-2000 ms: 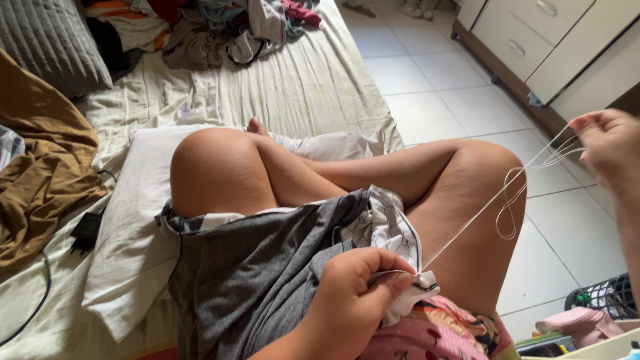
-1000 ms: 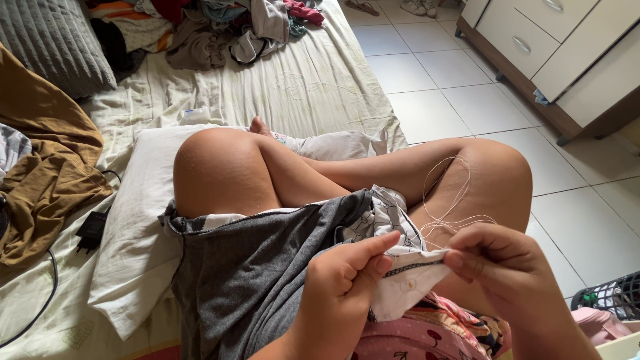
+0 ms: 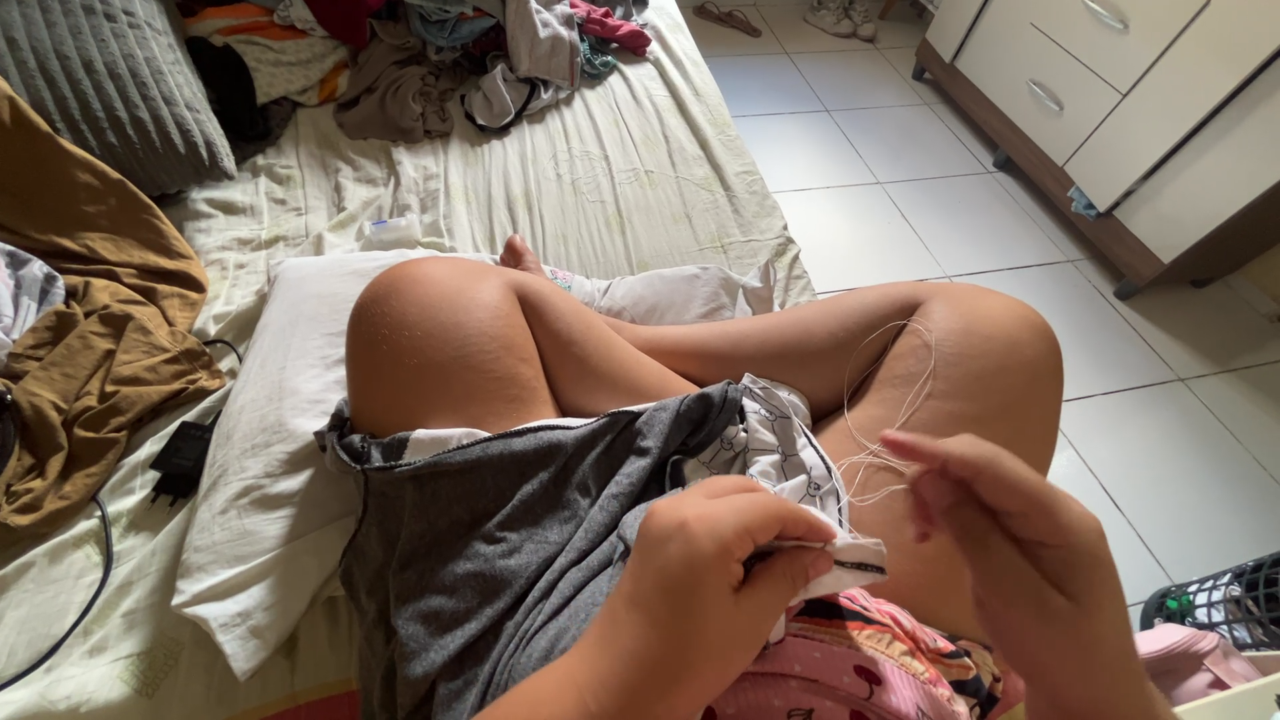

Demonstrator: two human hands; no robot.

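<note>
A dark grey garment (image 3: 480, 510) with a white printed lining lies across my lap. My left hand (image 3: 735, 555) pinches its white fabric edge (image 3: 855, 562) between thumb and forefinger; dark stitching runs along that edge. To the right, my right hand (image 3: 1010, 540) is raised beside the fabric, fingers bent and slightly blurred. Loops of white thread (image 3: 848, 400) rise from the edge over my thigh and pass close to the right fingertips. Whether those fingers hold the thread or a needle cannot be told. Pink printed cloth (image 3: 850, 670) lies below the hands.
A white pillow (image 3: 270, 440) lies under my legs on the bed. Left are brown cloth (image 3: 110, 370) and a black charger (image 3: 182, 460) with a cable. Clothes (image 3: 430, 70) and a grey cushion (image 3: 130, 90) are farther back. A white dresser (image 3: 1100, 90) and black basket (image 3: 1225, 600) stand right.
My right hand came in from the far right, where it held the thread taut, to the fabric edge, then moved slightly away from it. The thread now hangs in loose loops. My left hand keeps its pinch.
</note>
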